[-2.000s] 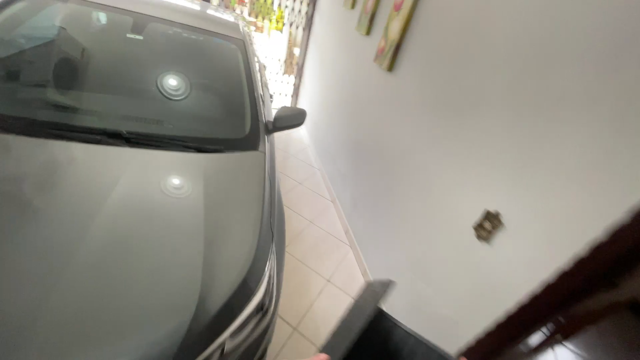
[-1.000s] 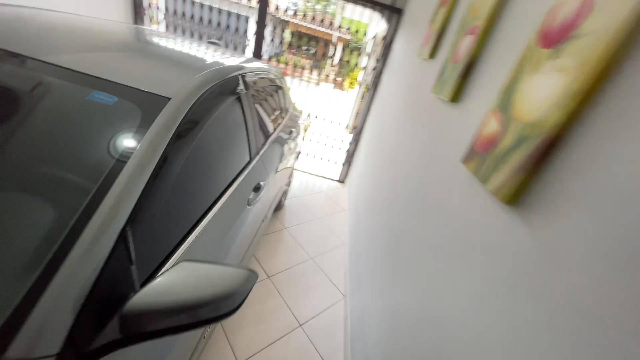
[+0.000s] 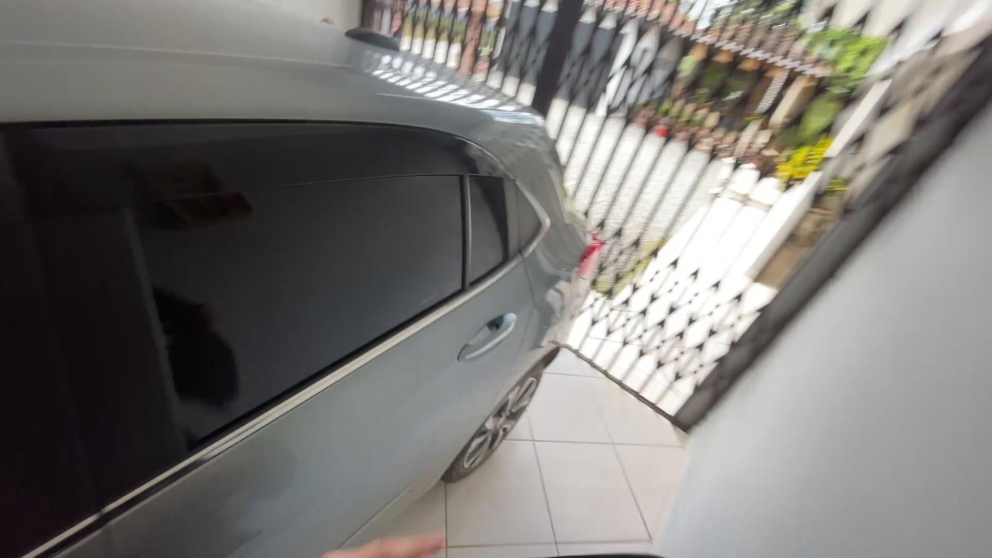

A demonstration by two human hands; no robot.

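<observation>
At the bottom edge, the fingers of a hand (image 3: 387,547) show, blurred and cut off by the frame; I take it for my left hand from its place, and what it holds cannot be seen. Just right of it, the rim of a black object (image 3: 608,556) peeks in. My right hand is out of view. The fingers are nearest to the grey car's rear door (image 3: 372,418), with its door handle (image 3: 488,338) and dark tinted window (image 3: 325,256) above.
The car's rear wheel (image 3: 496,426) stands on pale floor tiles (image 3: 581,480). A white wall (image 3: 868,403) runs along the right. Beyond the car, a dark metal lattice gate (image 3: 659,310) spans the passage, with plants (image 3: 814,159) outside.
The view has moved along the car from the hood past the side mirror to the rear door. The gate appears nearer. Fingers now show at the bottom edge, unlike one second ago.
</observation>
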